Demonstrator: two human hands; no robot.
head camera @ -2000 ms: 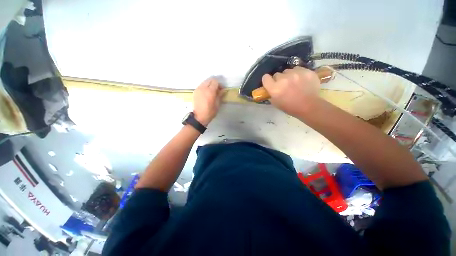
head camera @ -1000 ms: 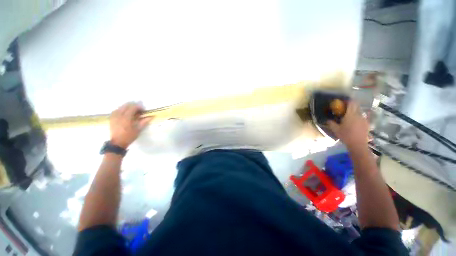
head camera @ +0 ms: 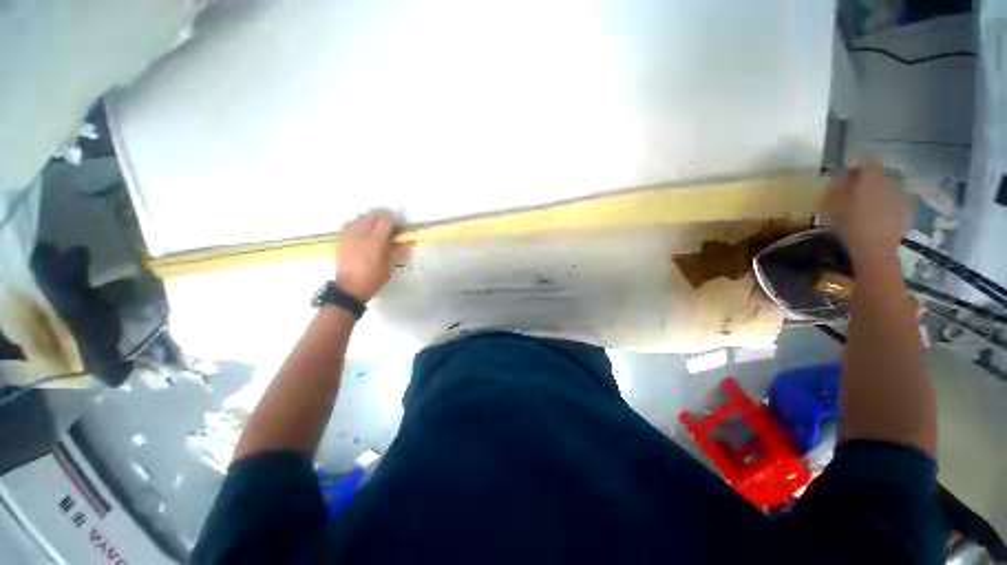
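The yellow-tan fabric strip point(head camera: 618, 210) lies as a long narrow band across the white-covered ironing table, a dark line along its far edge. My left hand point(head camera: 370, 256) is on the strip left of centre, fingers and thumb closed on it. My right hand point(head camera: 872, 210), somewhat blurred, is closed at the strip's right end by the table's right edge; its fingertips are unclear. The dark pointed iron point(head camera: 801, 270) sits at the right front edge, just below my right hand, its orange-brown handle partly hidden by my forearm.
A brown scorched patch point(head camera: 718, 260) marks the cover left of the iron. Flecked hoses point(head camera: 961, 265) run off right. A red stool point(head camera: 751, 441) and blue basket point(head camera: 808, 400) are on the floor at lower right. Pale cloth point(head camera: 77, 88) hangs at upper left.
The iron has moved from the strip to the right front edge, and my right hand has let go of its handle and moved to the strip's right end. My left hand has shifted left along the strip.
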